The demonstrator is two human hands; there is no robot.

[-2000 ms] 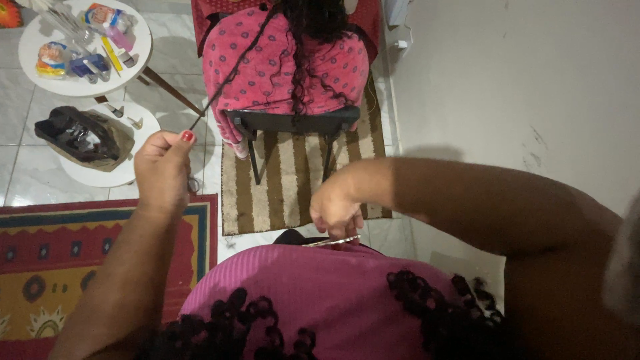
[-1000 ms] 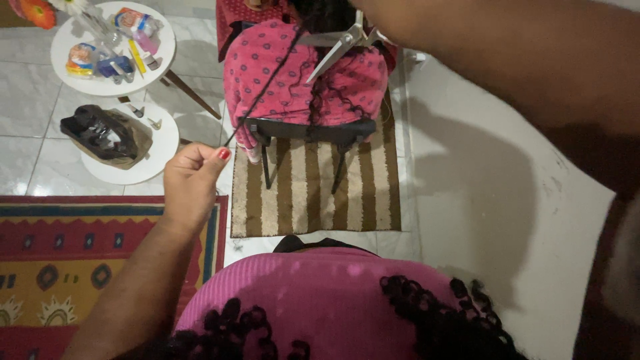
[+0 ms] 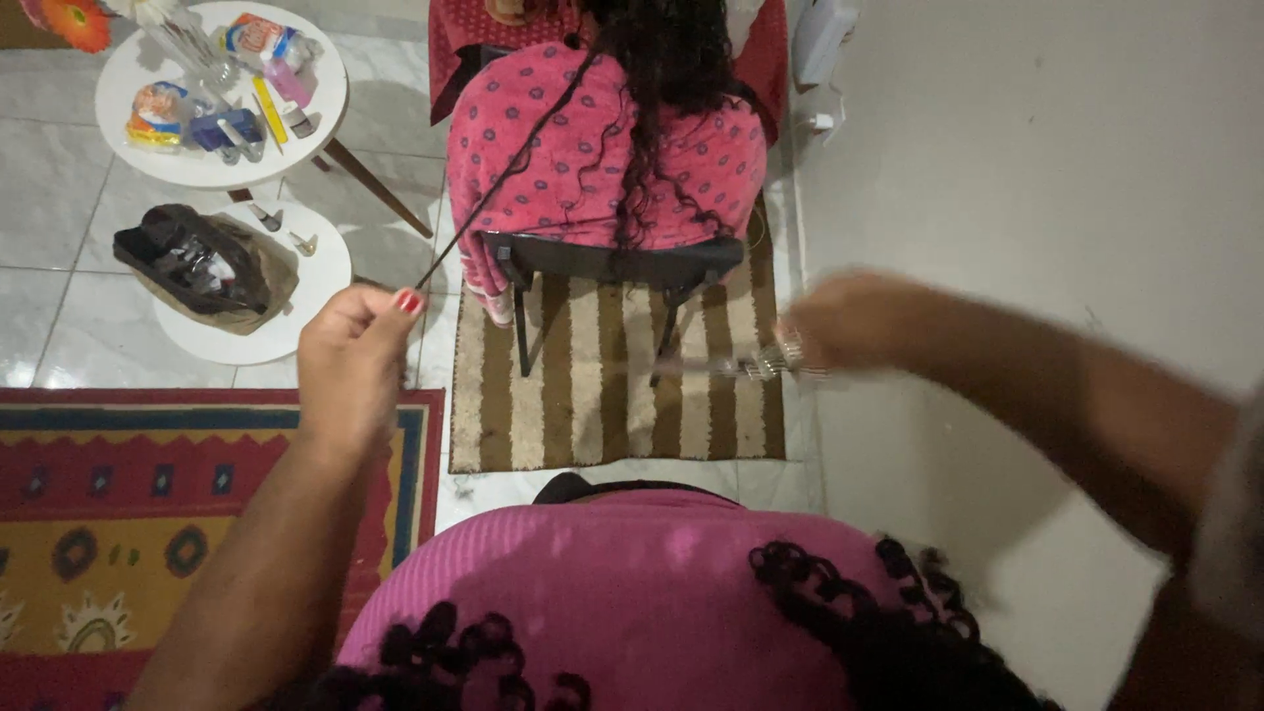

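A person wrapped in a pink patterned cloth (image 3: 553, 128) sits on a dark chair (image 3: 612, 259) with their back to me. Long dark curly hair (image 3: 647, 109) hangs down their back. My left hand (image 3: 357, 360) pinches the end of one thin strand of hair (image 3: 513, 170) between thumb and fingers and holds it taut, out to the left of the chair. Over on the right, my right hand (image 3: 839, 321) is closed around metal scissors (image 3: 755, 365), which point left above the striped rug. Motion blurs the scissors, so the state of their blades cannot be told.
At the upper left, a round white table (image 3: 118, 128) bears a glass vase, packets and small bottles. A lower white tabletop (image 3: 331, 267) holds a dark open bag (image 3: 212, 272). A striped rug (image 3: 612, 415) lies beneath the chair, a patterned red rug (image 3: 222, 513) at left. The wall (image 3: 1037, 168) stands at right.
My right hand with the scissors has come back down from the hair near the person's head, where it was a second ago, to the right side. My left hand keeps its pinch on the strand.
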